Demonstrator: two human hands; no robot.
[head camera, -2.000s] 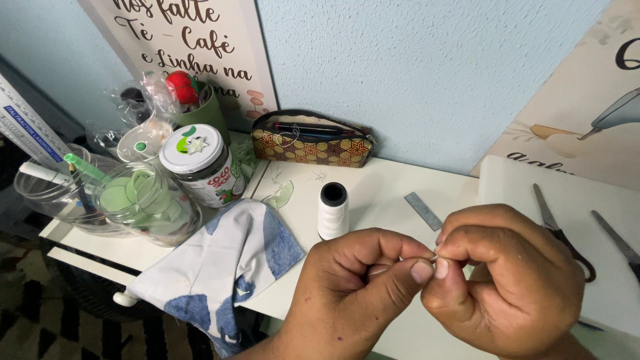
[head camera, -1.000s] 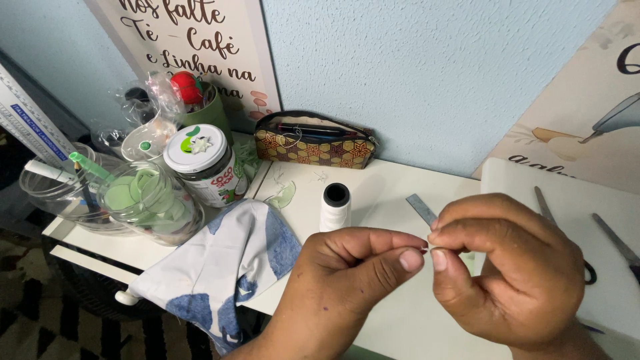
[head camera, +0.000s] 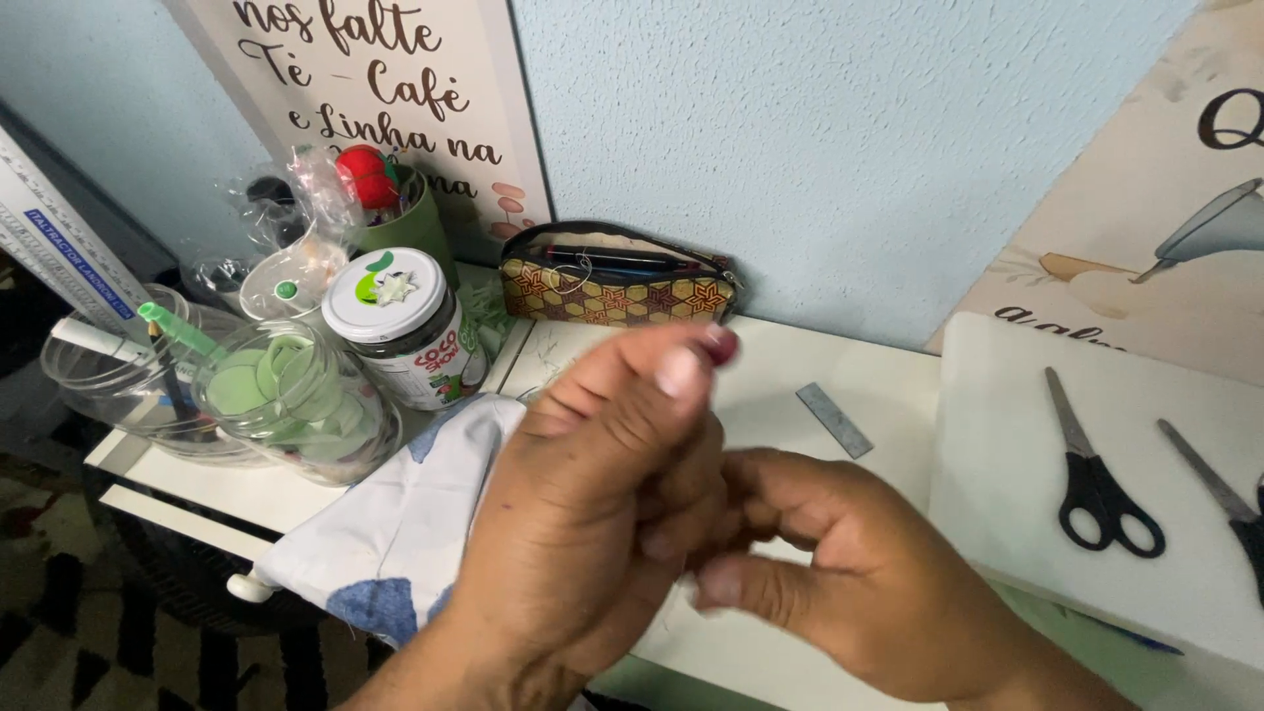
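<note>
My left hand is raised in the middle of the view, thumb against the index fingertip, the other fingers curled. A dark red spot shows at that fingertip; whether something thin is pinched there cannot be made out. Just to its right, my right hand has its bent fingers close to the left hand's curled fingers, and anything between them is too blurred to tell. A white cloth with blue patches lies left of and behind my left hand. The white thread spool seen earlier is hidden. A small flat grey metal strip lies beyond my right hand.
A patterned zip pouch stands by the wall. At left are a lidded glass jar, a clear container with green pieces, rulers and a red pincushion. Scissors and a second pair rest on a white board.
The fingertips of both hands met before; now my left hand is turned more upright, and my right fingers have moved down beside its curled fingers. The thread spool has become hidden.
</note>
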